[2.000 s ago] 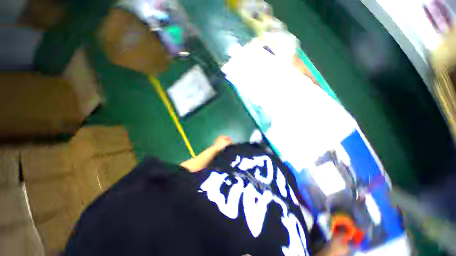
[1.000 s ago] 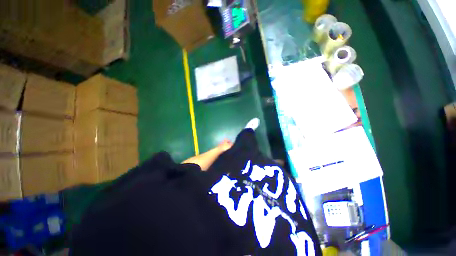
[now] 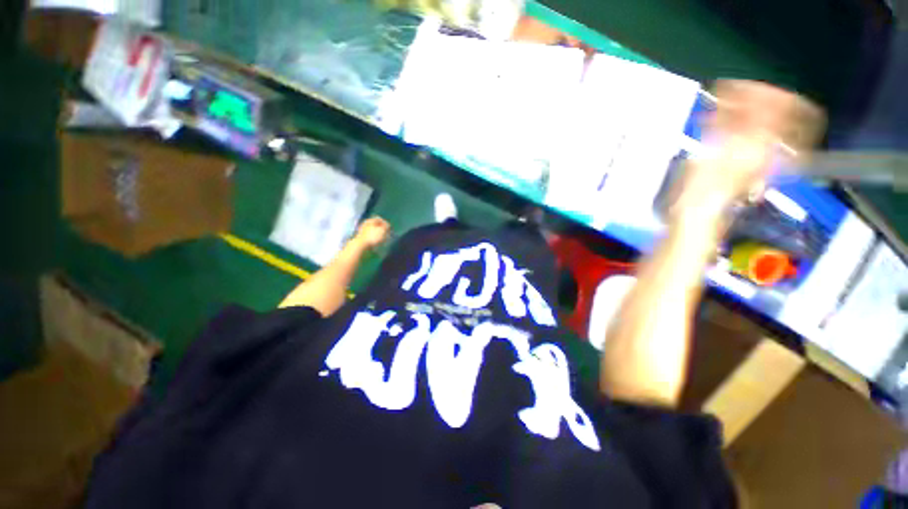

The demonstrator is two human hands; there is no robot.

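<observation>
My right hand (image 3: 747, 149) is over the far side of the bench, around where the calculator lay earlier. It is blurred, so its fingers and anything in it cannot be made out. My left hand (image 3: 373, 234) is small, low at my left side, in front of the bench; its fingers look curled, but its grip is unclear. White sheets (image 3: 498, 94) lie on the bench, with another white sheet (image 3: 627, 139) beside them. A yellow and orange-red tape roll (image 3: 767, 264) lies right of my right forearm.
A red stool with white seat (image 3: 607, 306) stands under the bench edge. A scale with green digits (image 3: 231, 111), a brown box (image 3: 144, 189) and a white flat platform (image 3: 321, 211) are at left. White ruled pages (image 3: 864, 298) lie at right, above an open carton (image 3: 826, 427).
The view has turned, and the bench now slopes across the upper right. My right arm has come into view, reaching over the bench. The stool and the carton at lower right now show.
</observation>
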